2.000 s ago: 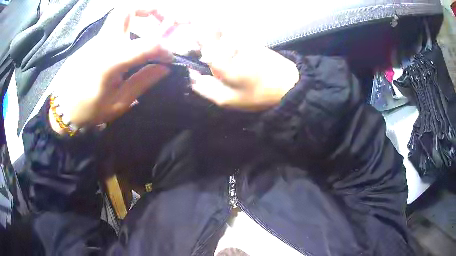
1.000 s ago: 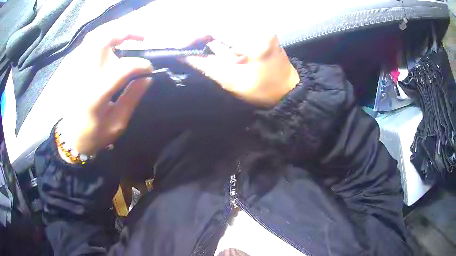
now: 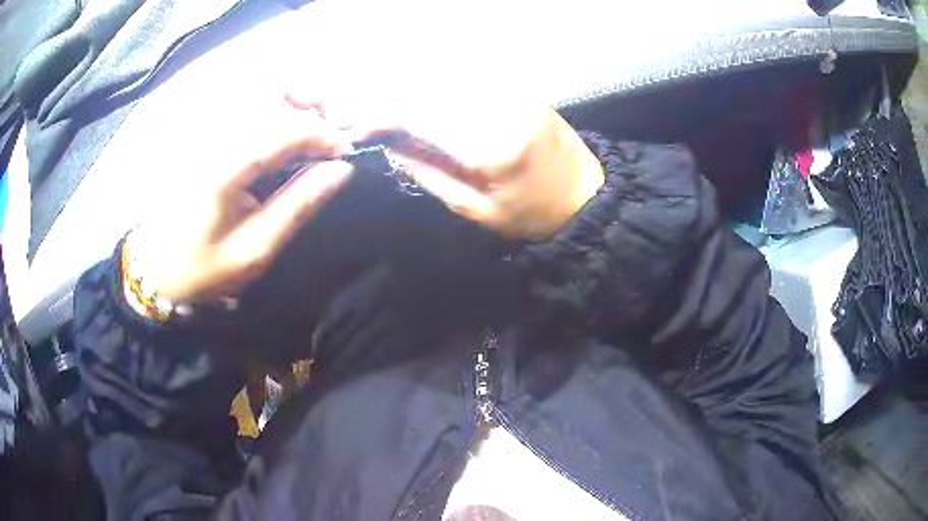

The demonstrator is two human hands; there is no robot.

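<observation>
A small dark sewn piece (image 3: pixel 368 153) with a pale edge and loose pale threads is between my hands, at the near edge of the white table. Most of it is hidden by my fingers. My left hand (image 3: pixel 239 204), with a bead bracelet at the wrist, grips its left end between thumb and fingers. My right hand (image 3: pixel 499 168) grips its right end, with the fingers curled over it. Strong glare washes out the upper parts of both hands.
The white table's curved edge (image 3: pixel 712 66) runs across the upper right. Dark grey cloth (image 3: pixel 76 92) lies in folds at the upper left. A bundle of black strips (image 3: pixel 877 244) hangs at the right beside a white box (image 3: pixel 819 295). A yellow-brown wooden piece (image 3: pixel 244 412) shows at the lower left.
A second ago the piece was stretched straight between my separated hands. Now my hands are close together and the piece is mostly covered by fingers.
</observation>
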